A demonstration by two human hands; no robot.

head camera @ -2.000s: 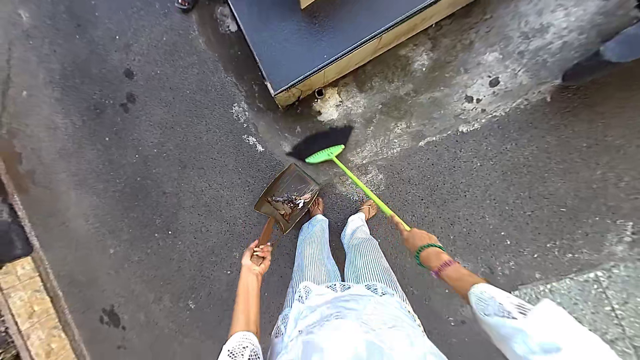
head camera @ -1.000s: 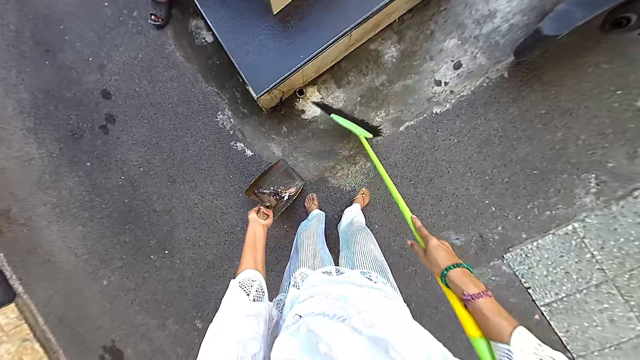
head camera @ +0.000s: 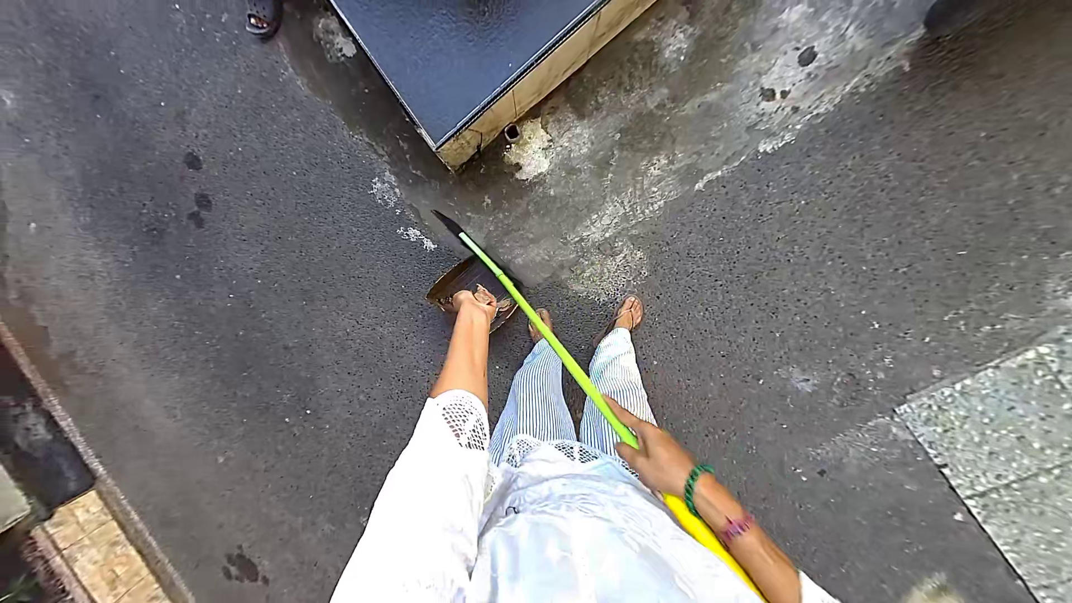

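Note:
My left hand (head camera: 475,303) is closed around the handle of a dustpan (head camera: 448,283), held out in front of my feet; the hand and arm hide part of the pan and its handle. My right hand (head camera: 657,456), with a green and a pink bracelet at the wrist, grips the green and yellow stick of a broom (head camera: 578,368). The stick slants up and left across my legs, passing over the dustpan's right side. Beyond the pan, the broom's black bristles (head camera: 447,223) show as a narrow edge-on wedge.
A raised dark-tiled platform (head camera: 469,50) juts in at the top, its corner just beyond the broom head. A sandal (head camera: 264,17) shows at the upper left. Speckled paving slabs (head camera: 997,435) lie at right, a tiled ledge (head camera: 96,544) at lower left, asphalt (head camera: 293,352) around my feet.
The broom head has swung left, from near the platform's corner to just beyond the dustpan, and has turned edge-on. Two seconds ago the debris in the pan was plainly visible; now my left hand covers much of it.

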